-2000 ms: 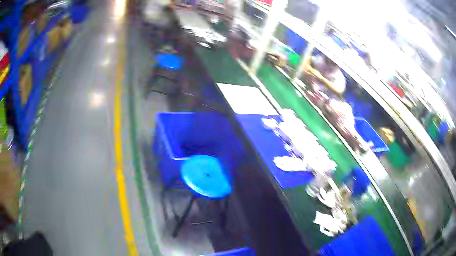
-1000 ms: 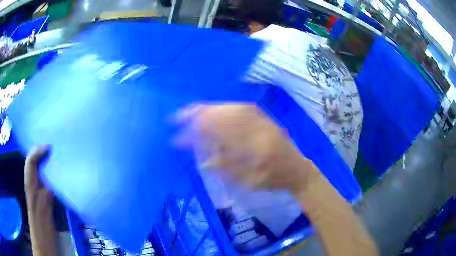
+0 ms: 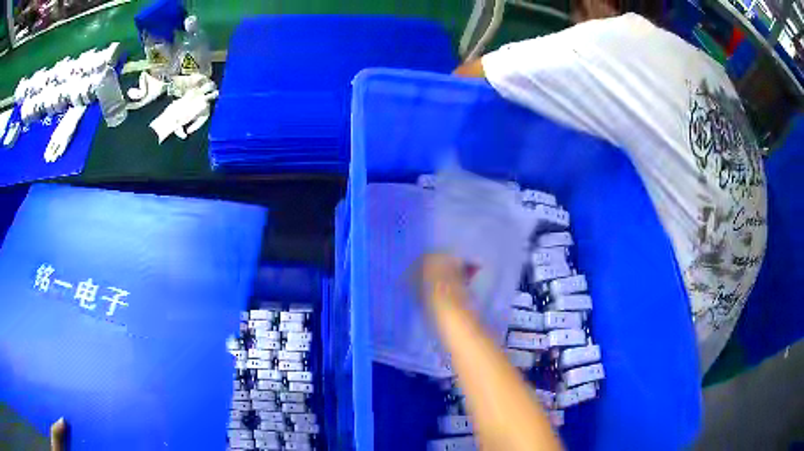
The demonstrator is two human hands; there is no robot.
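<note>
My left hand (image 3: 59,433) shows only as a fingertip at the bottom left, at the lower edge of a blue sheet with white lettering (image 3: 115,343); the sheet is held aslant. My right hand (image 3: 445,275), blurred, reaches into a large blue tote (image 3: 359,220) and holds a blurred white paper (image 3: 489,220). A pale sheet (image 3: 397,282) lies under it at the tote's left side. White power units (image 3: 569,321) lie in uneven rows on the tote's right side. A lower blue bin holds close-packed white units (image 3: 282,379), partly hidden by the blue sheet.
A stack of blue sheets (image 3: 282,88) lies on the bench behind. White gloves (image 3: 185,110), clear bottles (image 3: 192,53) and white units on a blue sheet (image 3: 66,84) are at the back left. A person in a white printed shirt (image 3: 652,123) leans close beyond the tote's right side.
The blue sheet has moved down and left, uncovering the tote and the lower bin. My right hand has moved down into the tote. My left hand is now mostly out of view.
</note>
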